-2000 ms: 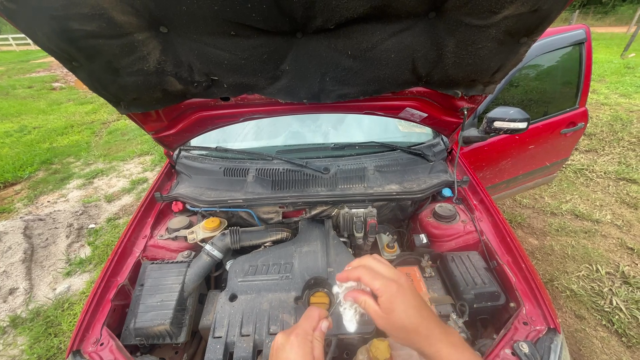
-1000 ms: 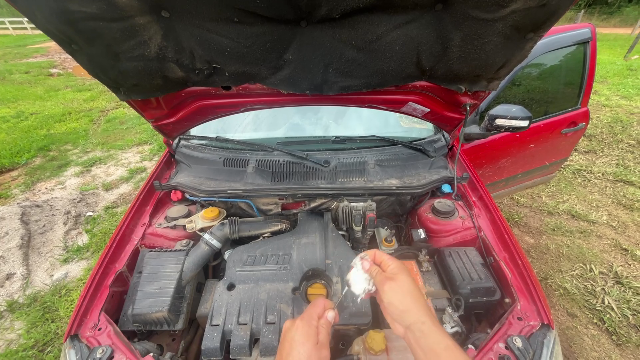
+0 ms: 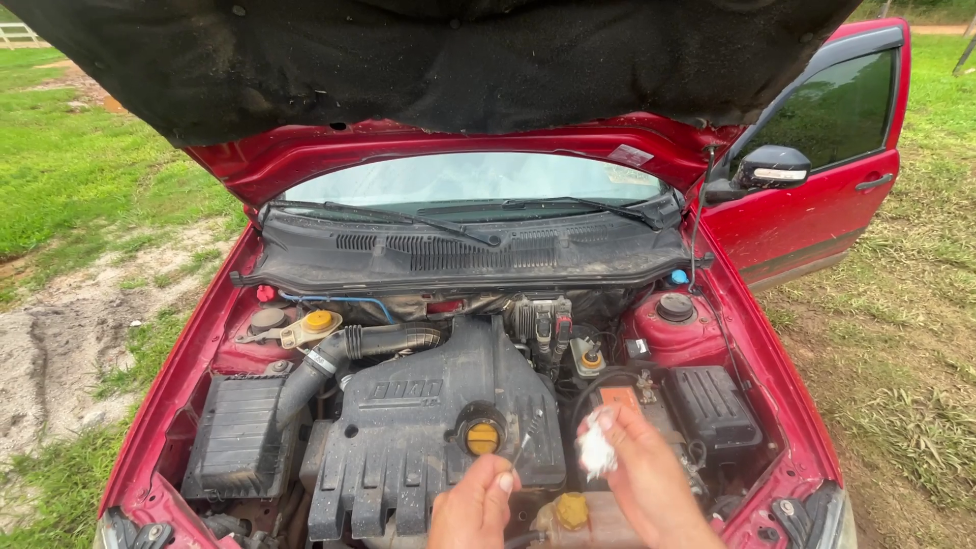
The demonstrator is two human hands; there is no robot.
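Note:
My left hand (image 3: 476, 499), at the bottom centre, pinches a thin metal rod (image 3: 526, 438), likely a dipstick, between thumb and fingers. The rod slants up to the right over the black plastic engine cover (image 3: 404, 404), just right of the yellow oil filler cap (image 3: 482, 438). My right hand (image 3: 644, 473) grips a crumpled white paper or cloth wad (image 3: 597, 448), apart from the rod. Below, between the hands, sits a translucent tank with a yellow cap (image 3: 572, 509). The far end of the rod is blurred.
The raised hood (image 3: 457, 69) hangs over the engine bay. An air filter box (image 3: 240, 435) lies at left, a black battery-side box (image 3: 713, 404) at right. A thin prop rod (image 3: 698, 221) stands at the right. The red car door (image 3: 816, 206) is open.
My right hand has moved right with the white wad, away from my left hand. Two seconds ago the wad was close beside the oil filler cap and the left fingers; the rod shows more plainly now.

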